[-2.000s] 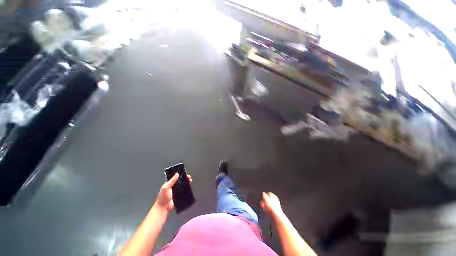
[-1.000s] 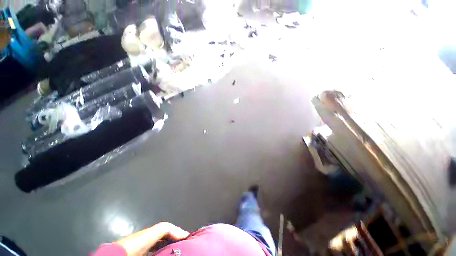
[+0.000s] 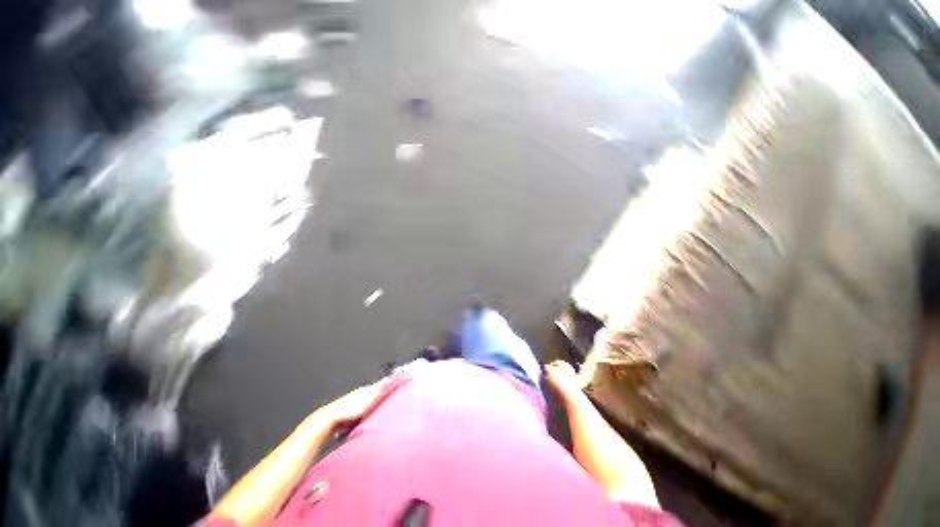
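Observation:
The frame is blurred. My left hand (image 3: 366,399) is at the left side of the pink shirt, its fingers hidden or smeared; no phone can be made out in it. My right hand (image 3: 562,376) hangs low at my right side, close to the corner of a brown-covered table or stack (image 3: 763,309). Its fingers are too blurred to read, and no object shows in it. One blue trouser leg (image 3: 495,342) is stepping forward on the grey floor (image 3: 443,206).
The brown, wrinkled surface runs along my right. At left lie a bright white sheet or scraps (image 3: 242,196) and dark, blurred heaps. Small pale scraps (image 3: 409,151) lie on the grey floor ahead. A small dark device (image 3: 415,513) is on my shirt.
Two seconds ago my left hand held a black smartphone in view; now none shows. The plastic-wrapped rolls have left the view. The brown surface is nearer at right. My right hand shows again.

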